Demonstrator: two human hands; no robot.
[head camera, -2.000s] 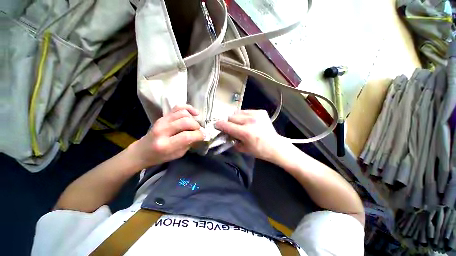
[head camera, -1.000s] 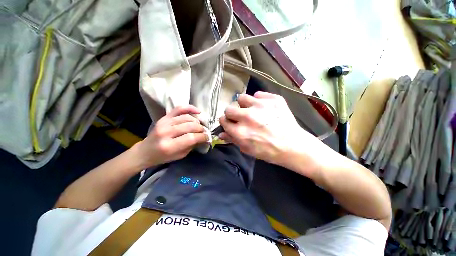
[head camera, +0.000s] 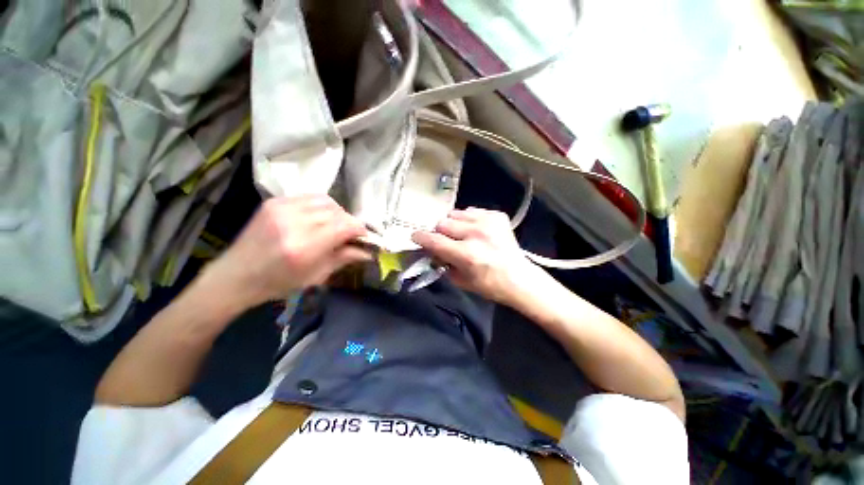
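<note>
A beige tote bag (head camera: 294, 133) lies open in front of my apron, its mouth facing up and its straps looped out to the right. My left hand (head camera: 308, 242) grips the bag's rim on the left of the seam end; it is slightly blurred. My right hand (head camera: 469, 248) pinches the rim on the right. Between the hands, a short end of yellow edge binding (head camera: 389, 263) sticks out below the rim. A zipper line runs inside the mouth. A small shiny button (head camera: 444, 180) shows near the right rim.
A hammer (head camera: 654, 180) lies on the white-topped table (head camera: 606, 57) at the right. A dark red steel bar (head camera: 502, 71) runs along the table edge. Beige bags with yellow lines (head camera: 133, 199) are heaped at the left. Grey-beige strips (head camera: 782, 227) hang at the right.
My right hand has moved a little down and right, from a bunched grip to a fingertip pinch. My left hand has shifted left and up. The yellow end now shows more clearly.
</note>
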